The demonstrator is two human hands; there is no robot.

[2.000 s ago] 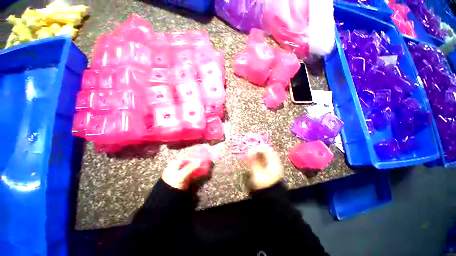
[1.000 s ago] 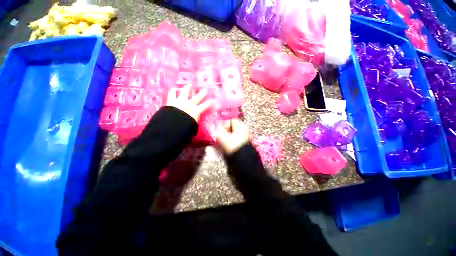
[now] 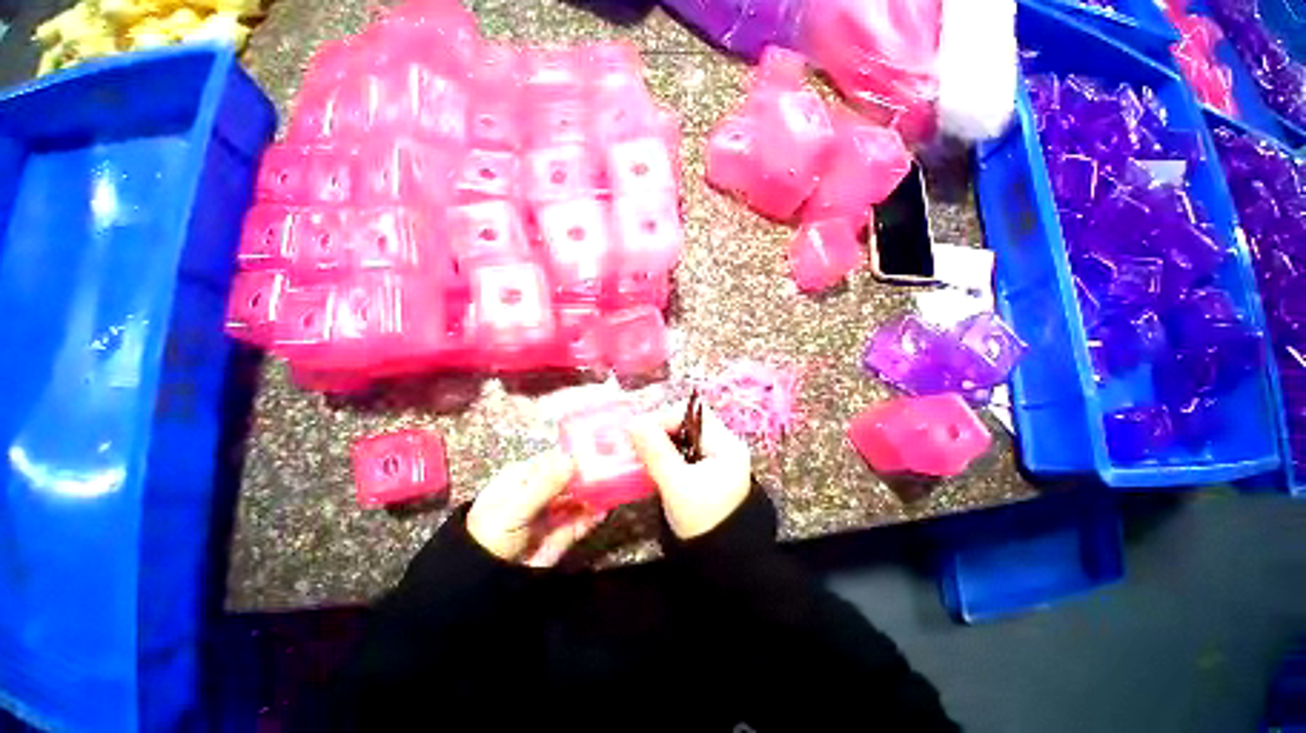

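Note:
My left hand holds a translucent pink cube part from its left side, near the table's front edge. My right hand is at the cube's right side and holds a small dark two-pronged trimming tool, partly hidden by the fingers. Another pink cube sits alone to the left of my hands. The big stock of pink cubes stands in rows and layers just beyond. Thin pink trimmings lie right of the cube.
A blue tray stands at left, yellow parts beyond it. Loose pink pieces, a phone, purple pieces and a larger pink piece lie at right. A blue crate holds purple parts.
My hands have come back from the stock to the front edge, now with a cube between them. A single cube now lies on the table at left. The view has shifted.

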